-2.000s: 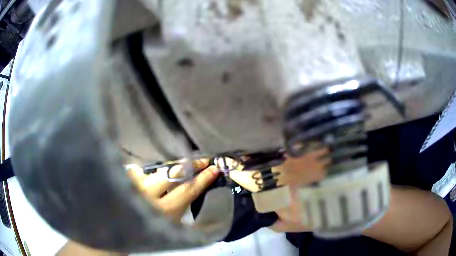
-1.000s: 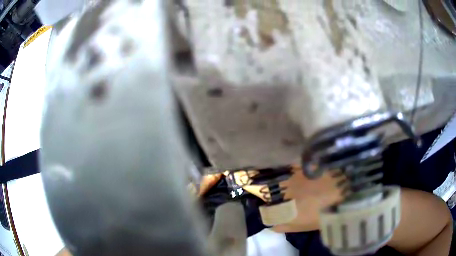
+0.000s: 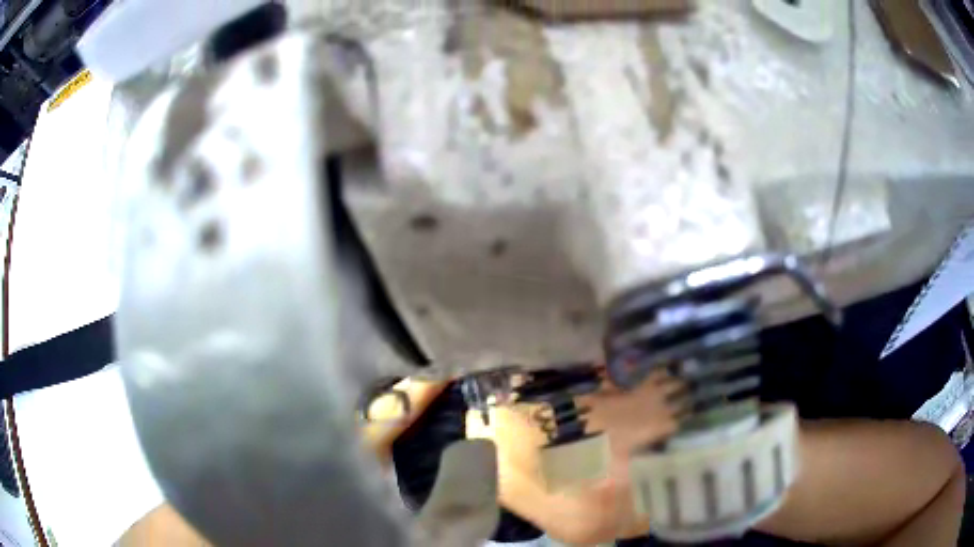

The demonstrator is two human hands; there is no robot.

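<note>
The chipped off-white sewing machine head [image 3: 481, 246] fills most of the view, very close. Its cream tension dial [image 3: 716, 475] and coiled spring hang in front of my right hand [image 3: 566, 497], which is partly hidden behind them near the black garment [image 3: 422, 454]. My left hand [image 3: 401, 417] shows only in part through the gap under the head, beside the black cloth. Small blurred metal parts [image 3: 486, 390] are above the cloth, between the hands. The fingertips and their hold on the cloth cannot be made out clearly.
A black strip [image 3: 53, 358] lies across the white table [image 3: 64, 235] at the left. A thread runs down at the upper right. The notebook edge [image 3: 935, 288] is at the right. Dark cloth [image 3: 854, 363] lies beyond my right forearm.
The machine head has shifted within the view. More of the black strip shows than two seconds ago. My right hand has come lower and nearer, and the white print on the cloth no longer shows.
</note>
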